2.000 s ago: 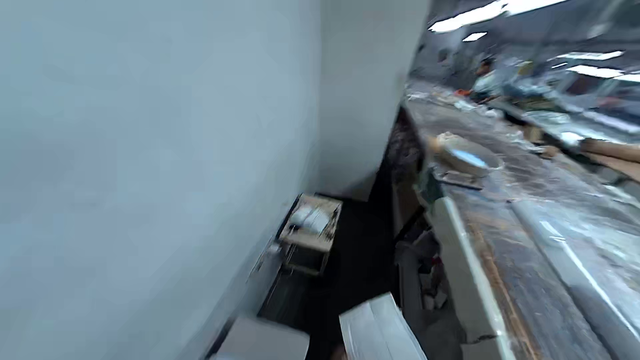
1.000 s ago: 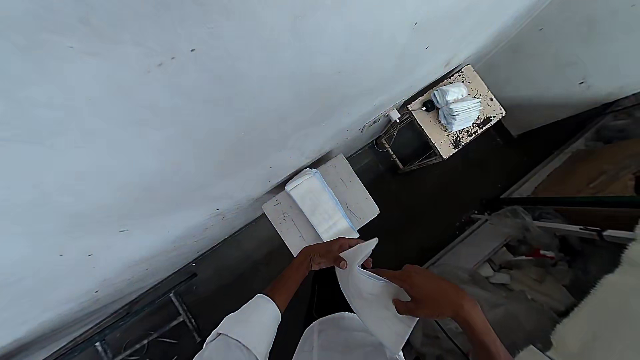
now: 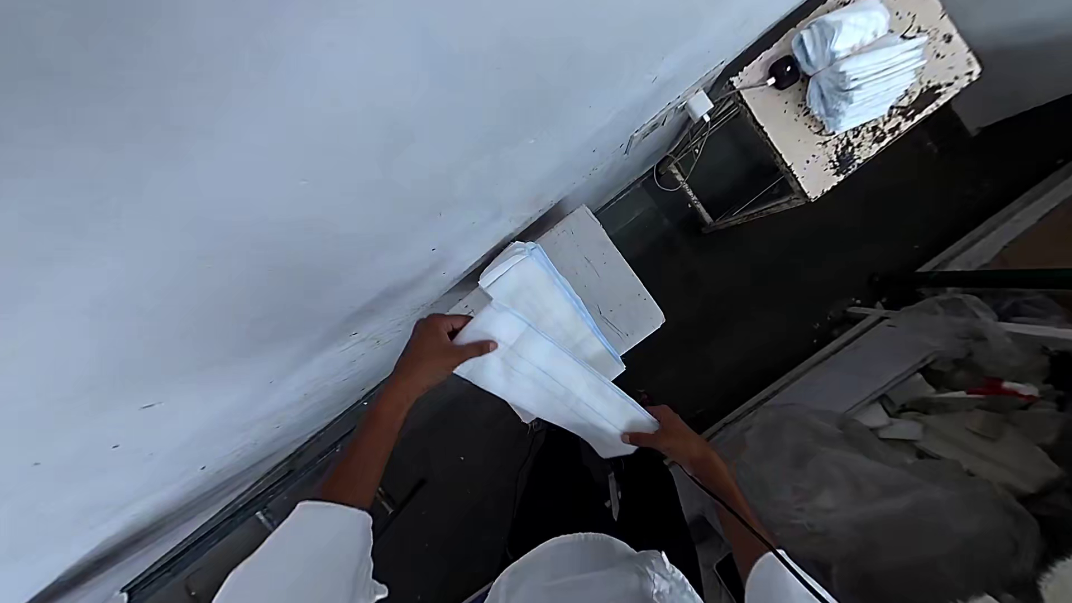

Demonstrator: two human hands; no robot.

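Note:
A folded white cloth with blue edge lines point(image 3: 544, 377) is stretched between my two hands. My left hand point(image 3: 435, 352) pinches its upper left end, thumb on top. At its lower right end, my right hand point(image 3: 670, 435) grips the cloth. Just beyond, partly covered by it, a stack of similar folded white cloths point(image 3: 553, 306) lies on a small scuffed white stool point(image 3: 607, 280) against the wall. More folded white cloths point(image 3: 867, 79) are piled on a second, chipped stool point(image 3: 816, 159) at the upper right.
A pale wall point(image 3: 251, 209) runs along the left. A charger point(image 3: 698, 105) with a cable hangs by the far stool, and a small black device point(image 3: 785, 73) lies on it. Plastic sheeting and scraps point(image 3: 879, 494) fill the lower right. A thin dark cord crosses my right forearm.
The cloth, bunched and held close to my body a second ago, is now spread lengthwise between my hands over the near stool. My hands have moved apart.

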